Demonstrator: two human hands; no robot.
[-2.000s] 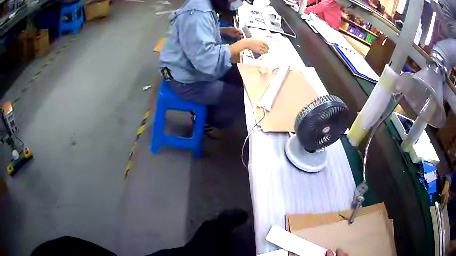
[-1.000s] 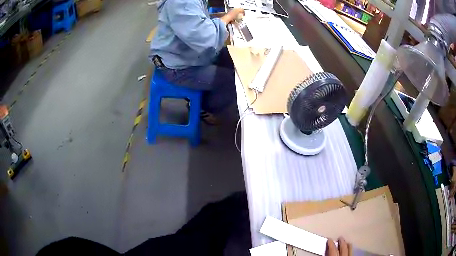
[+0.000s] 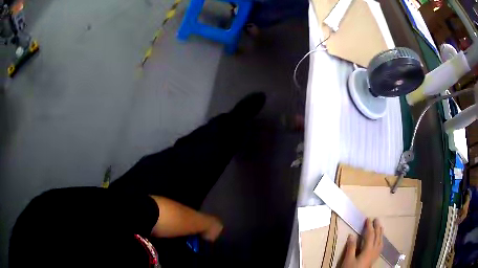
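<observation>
A long flat white and silver lamp arm (image 3: 341, 207) lies slantwise over the stacked cardboard (image 3: 403, 199) at the lower right. A small white fitting shows at its lower end. My right hand (image 3: 364, 243) comes in from the bottom edge, its thumb and fingers on the bar near the middle, holding it against the cardboard. My left hand (image 3: 211, 228) is low and away from the bench, below a dark sleeve. It is blurred, and its fingers and anything in them cannot be made out. A small blue thing shows just below that wrist.
A black and white fan (image 3: 395, 73) stands on the striped tabletop (image 3: 361, 141). A clamped gooseneck lamp (image 3: 408, 157) is at the bench's right side. Beyond the fan lie brown cardboard (image 3: 359, 34) and a white part with a wire. A blue stool (image 3: 217, 29) stands on the floor.
The view has swung down and left, bringing my left hand and forearm into view. The lamp arm lies at a steeper slant, with my right hand still on it. The seated worker has mostly left the picture.
</observation>
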